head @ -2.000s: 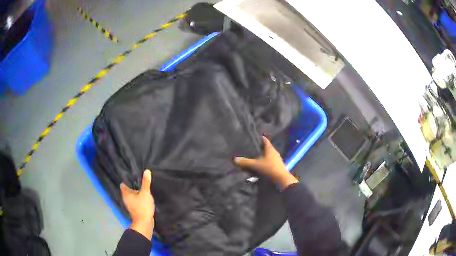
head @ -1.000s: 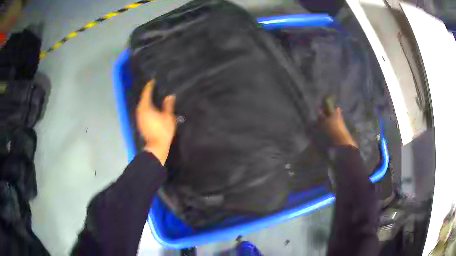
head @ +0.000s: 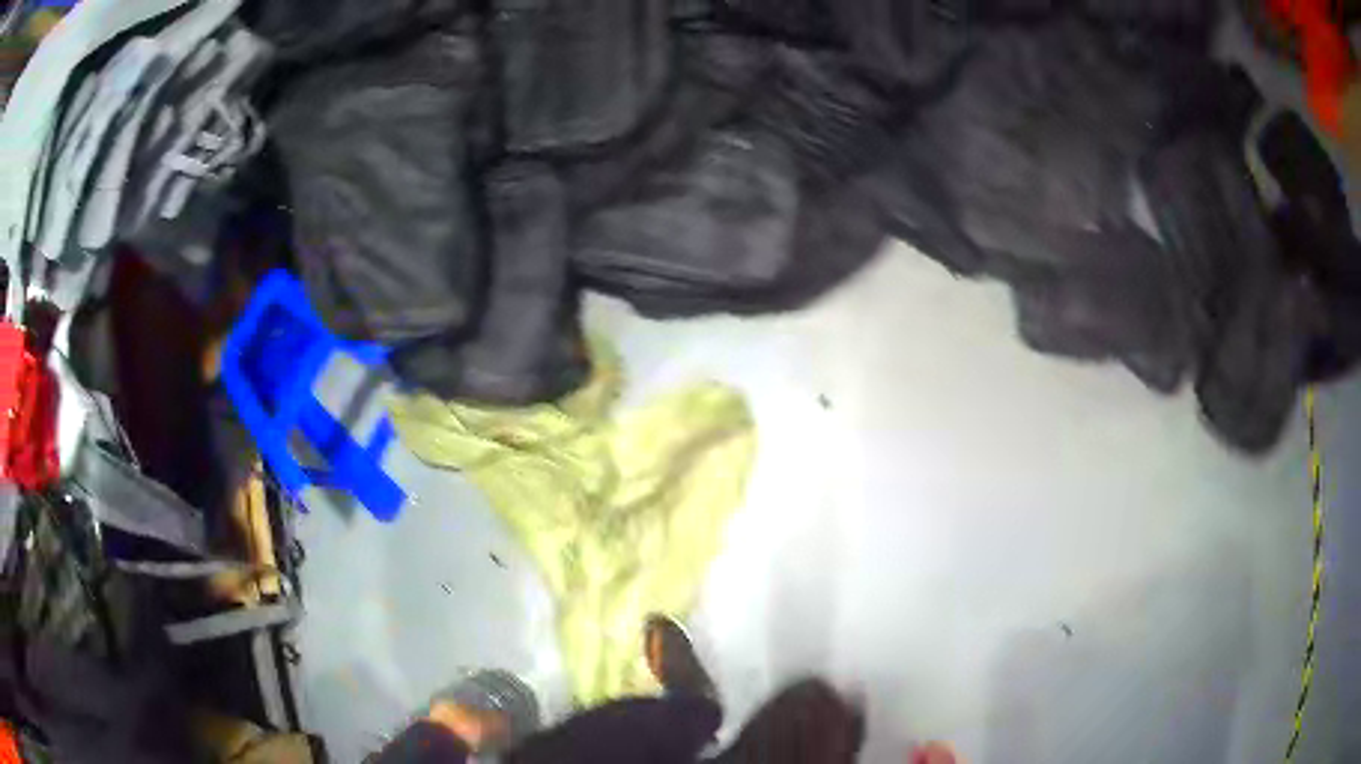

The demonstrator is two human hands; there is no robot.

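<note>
Black bag pieces (head: 687, 224) lie in a wide pile on the floor across the top. A crumpled yellow-green cloth (head: 642, 478) lies on the floor below the pile, one edge against it. Skin that looks like my left hand (head: 475, 721) shows blurred at the bottom edge, beside a dark sleeve. A sliver that may be my right hand (head: 933, 752) is cut off by the bottom edge. What either hand holds cannot be seen. Neither touches the black pile.
A small blue plastic stool (head: 306, 396) stands left of the cloth, against the pile. Grey-white pieces (head: 149, 135) are heaped at the upper left. A dark shoe tip (head: 675, 654) is on the cloth. Yellow-black tape (head: 1315, 552) runs down the right.
The view has swung from the blue bin to the floor pile. The bin is out of view. My hands, earlier over the black bag in the bin, are now at the bottom edge.
</note>
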